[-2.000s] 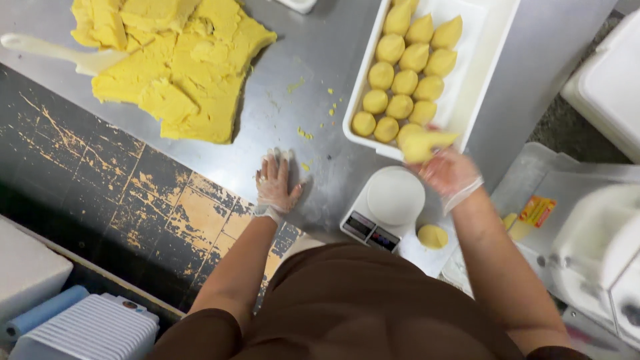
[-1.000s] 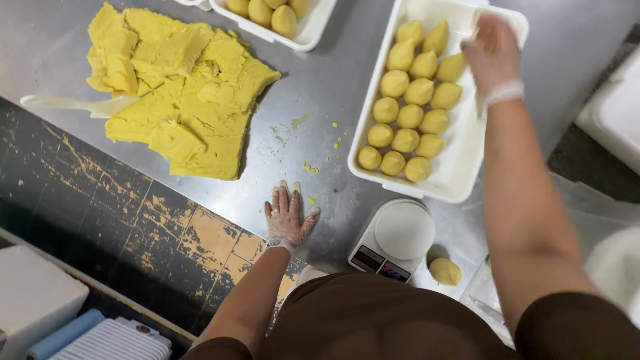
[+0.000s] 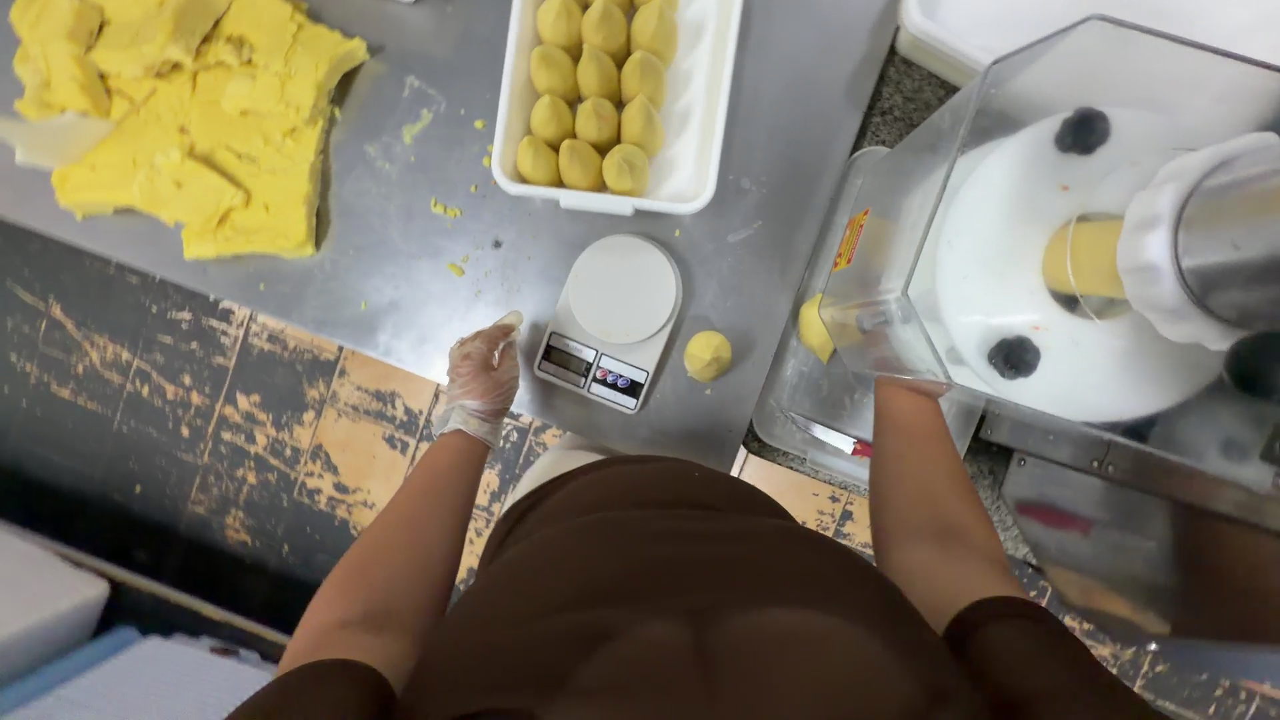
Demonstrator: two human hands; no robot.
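My left hand (image 3: 483,370), in a clear plastic glove, is just left of the digital kitchen scale (image 3: 618,310), above the table's front edge; its fingers look curled, and whether it holds anything is unclear. The scale's plate is bare. My right hand is hidden behind the machine's clear guard (image 3: 925,290), with only the forearm showing. One ball of yellow dough (image 3: 708,356) rests right of the scale. Pointed dough pieces (image 3: 598,120) stand in rows in a white plastic tray (image 3: 690,190). Another dough piece (image 3: 816,328) lies in a clear tray (image 3: 790,400) beneath the guard.
A big slab of yellow dough (image 3: 230,130) lies at the left of the steel table (image 3: 420,230), with a white utensil (image 3: 50,140) against it. A knife (image 3: 825,434) lies in the clear tray. The machine (image 3: 1010,250) with a steel cylinder (image 3: 1230,230) fills the right side.
My right hand has left the white tray and reached right, behind the guard. My left hand has lifted from its spread pose on the table and curled. The view has shifted right.
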